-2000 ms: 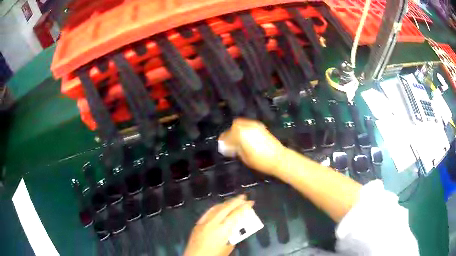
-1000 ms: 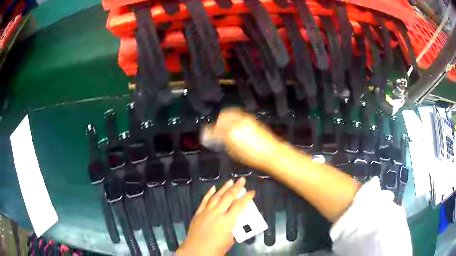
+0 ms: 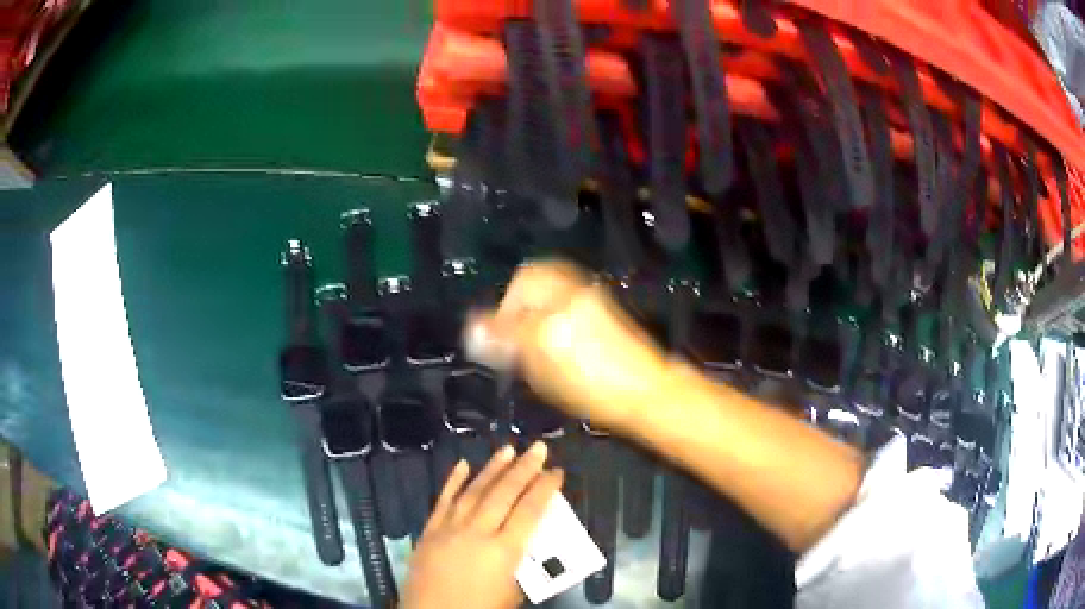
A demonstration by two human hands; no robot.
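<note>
Black smartwatches lie in staggered rows with straps running up and down. My right hand is over the upper row, fingers pinched around a small pale, blurred piece, a screen film, at a watch face. My left hand lies palm down below the rows, fingers spread, over a white label card with a small black square mark. The card sticks out at its right side. Watches under my right hand and forearm are hidden.
Red watch trays with hanging black straps stand at the back. A long white backing sheet lies at the left on the green bench. Paperwork is at the right edge. Black and pink patterned material shows at bottom left.
The view has shifted left, so trays and watches appear further right. My right hand has moved leftward along the watch row, still pinching the pale piece. My left hand still covers the card.
</note>
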